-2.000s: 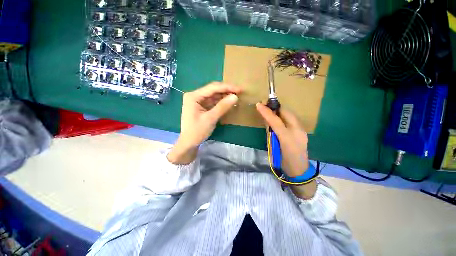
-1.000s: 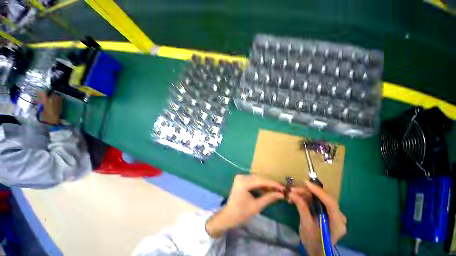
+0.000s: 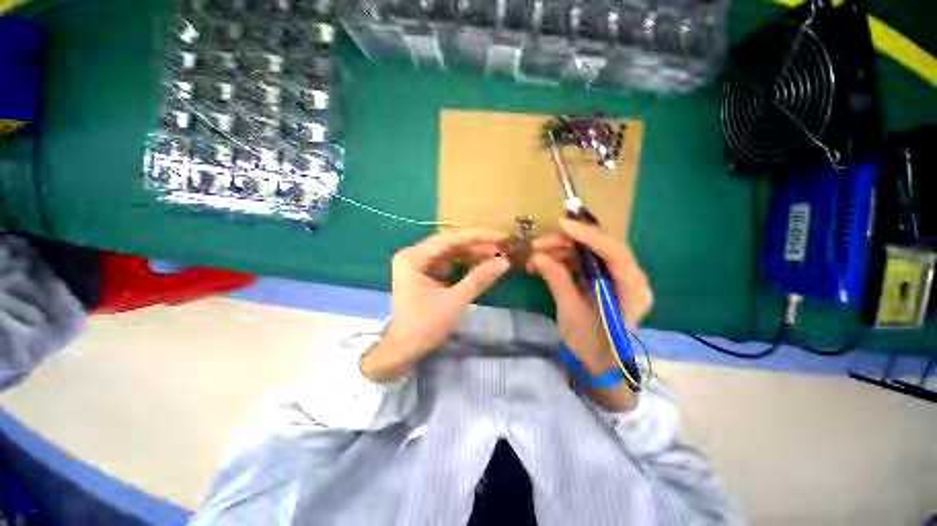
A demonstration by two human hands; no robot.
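Note:
A small circuit board module (image 3: 522, 228) is between the fingertips of both my hands, over the lower edge of the tan work board (image 3: 483, 164). My left hand (image 3: 437, 288) pinches its left side; solder wire (image 3: 385, 213) runs from these fingers left to the blister tray. My right hand (image 3: 596, 283) holds the soldering iron (image 3: 602, 298), its metal tip pointing up and away beside the pile of leaded components (image 3: 598, 141) at the board's upper right. My right fingertips are also at the module. The exact finger contact is blurred.
A clear blister tray of modules (image 3: 241, 113) lies at left and a greyer tray stack (image 3: 545, 36) beyond the board. A black fan (image 3: 786, 98), blue soldering station (image 3: 822, 231) and stand with yellowish sponge tray (image 3: 904, 288) are at right. Another person's sleeve (image 3: 36, 308) shows at far left.
The view tilted up and right, then back down. Two seconds ago my hands were apart; now they meet at the small module, which first shows one second ago. The iron stays in my right hand.

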